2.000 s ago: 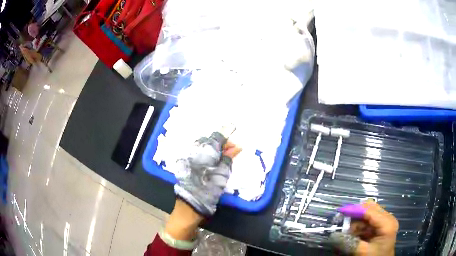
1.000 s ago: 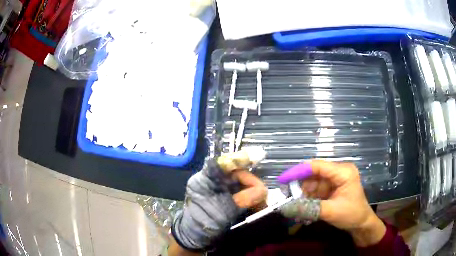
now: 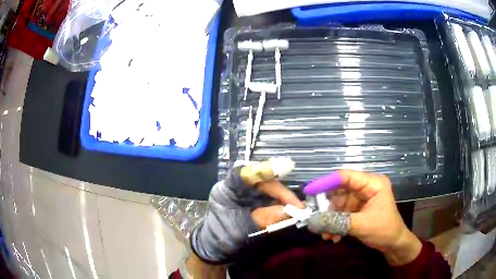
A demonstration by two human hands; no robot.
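Observation:
My right hand (image 3: pixel 361 212), with a purple finger cot and a speckled grey wrap, holds a stemmed white part (image 3: pixel 281 224) near the table's front edge. Its thin stem points down to the left. My left hand (image 3: pixel 231 210), in a grey fingerless glove with beige finger cots, holds a small flat white piece (image 3: pixel 294 212) against the part's block end. The fingers partly hide where they meet. Several other stemmed white parts (image 3: pixel 263 87) lie at the left of the ribbed clear tray (image 3: pixel 326 103).
A blue bin (image 3: pixel 147 151) heaped with small white pieces stands left, with a clear bag (image 3: pixel 81 41) behind it. A dark flat object (image 3: pixel 72 117) lies left of the bin. A pocketed tray (image 3: pixel 466 158) with white units is at the far right.
My left hand has left the blue bin and come to my right hand at the table's front edge. My right hand has lifted the stemmed part from the ribbed tray. The view has shifted right.

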